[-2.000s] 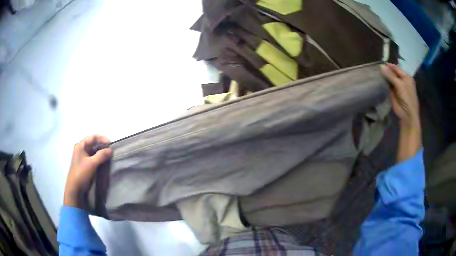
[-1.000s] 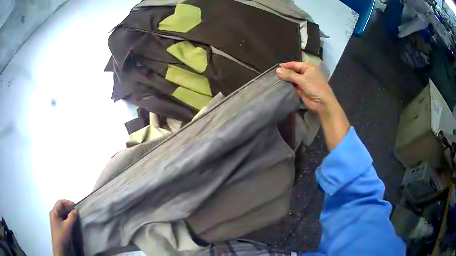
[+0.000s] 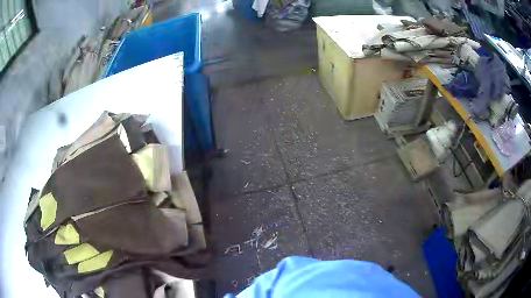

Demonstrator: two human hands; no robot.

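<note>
A garment pile [image 3: 99,198] of dark brown and taupe pieces lies at the end of the white table [image 3: 157,87], at the left of the view. Several lime patches [image 3: 68,234] show on its brown cloth, and a pale yellow-green piece [image 3: 152,167] lies at its right side. Neither of my hands is in view. Only a blue sleeve shows at the bottom edge. The taupe piece held earlier cannot be made out.
A blue bin [image 3: 201,105] stands beyond the table. A cream bin [image 3: 343,75] stands across the scrap-littered floor [image 3: 279,174]. A sewing bench [image 3: 483,137] with cloth bundles [image 3: 425,43] runs along the right. More folded cloth [image 3: 495,238] hangs at the lower right.
The view has swung to the right, so the pile now sits at the left and the aisle fills the middle. Both hands and the stretched taupe piece have left the picture.
</note>
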